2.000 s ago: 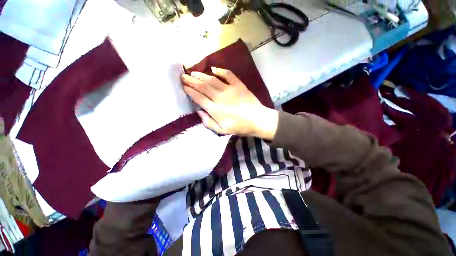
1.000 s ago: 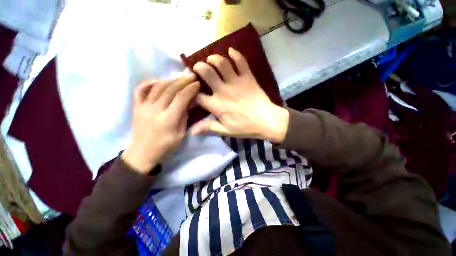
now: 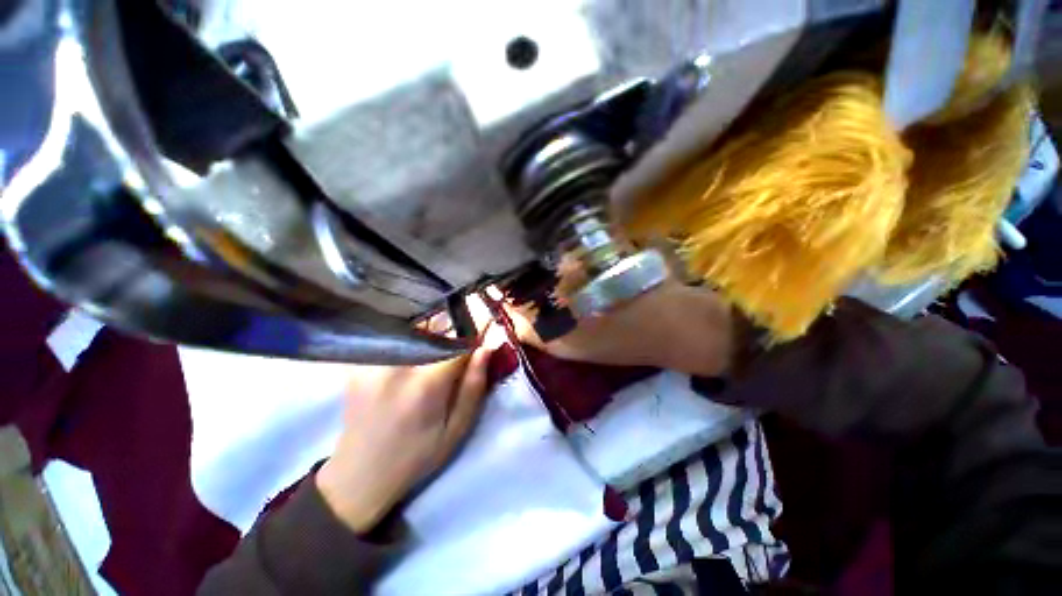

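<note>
The sewing machine head (image 3: 396,163) fills the upper part of the view, with a round tension knob (image 3: 617,283) at its middle. Maroon cloth (image 3: 571,384) with white fabric (image 3: 489,477) lies under it. My left hand (image 3: 402,425) rests on the white fabric, its fingertips at the lit spot below the head. My right hand (image 3: 652,332) is on the maroon cloth, partly behind the knob, its fingertips close to the left ones. The needle area is small and blurred. The machine hides part of both hands' fingers, so their grip is unclear.
Yellow fluffy tassels (image 3: 815,186) hang from the machine's right side. Another maroon panel (image 3: 134,448) lies at the left, with tan paper (image 3: 33,512) at the left edge. The striped apron (image 3: 687,501) covers the lap below the table edge.
The view has moved in close, and the machine head now covers the upper part. Both hands are now at the lit spot under it with the cloth. The shears have left view.
</note>
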